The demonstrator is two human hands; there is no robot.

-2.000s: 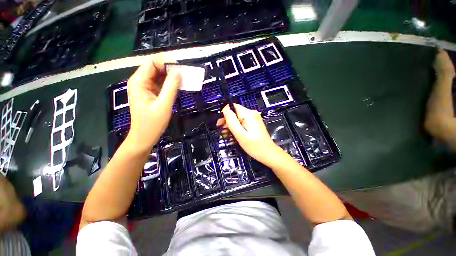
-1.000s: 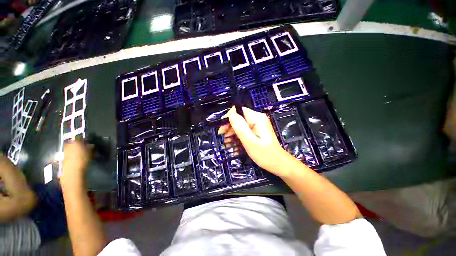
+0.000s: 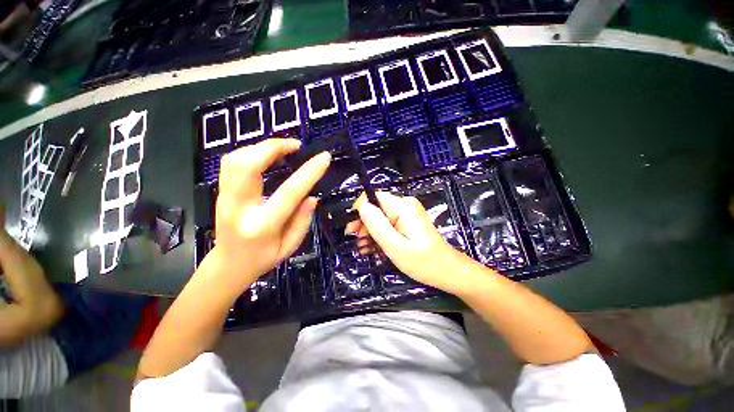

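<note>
My right hand (image 3: 398, 231) is shut on a thin dark panel (image 3: 334, 158), seen against the black tray, so its outline is hard to tell. My left hand (image 3: 259, 203) is at the panel's left with thumb and index finger apart; I see nothing in it, and contact with the panel cannot be told. The blister tray (image 3: 581, 249) lies under both hands. Its upper row holds dark panels with white outlines (image 3: 360, 89). One more white-outlined panel (image 3: 485, 138) lies sideways in the middle row. The left hand and forearm hide part of the tray's left side.
A white ladder-like empty sheet (image 3: 121, 179) lies left of the tray, with more white grids (image 3: 34, 177), a small white scrap (image 3: 81, 265) and dark scraps (image 3: 168, 229). A pale rail (image 3: 322, 53) and post (image 3: 593, 19) stand beyond. A person's arm (image 3: 24, 286) is at left.
My left hand moved the white piece away to the left, let it go, and is back over the tray. The view has shifted, and my right hand still holds the dark panel.
</note>
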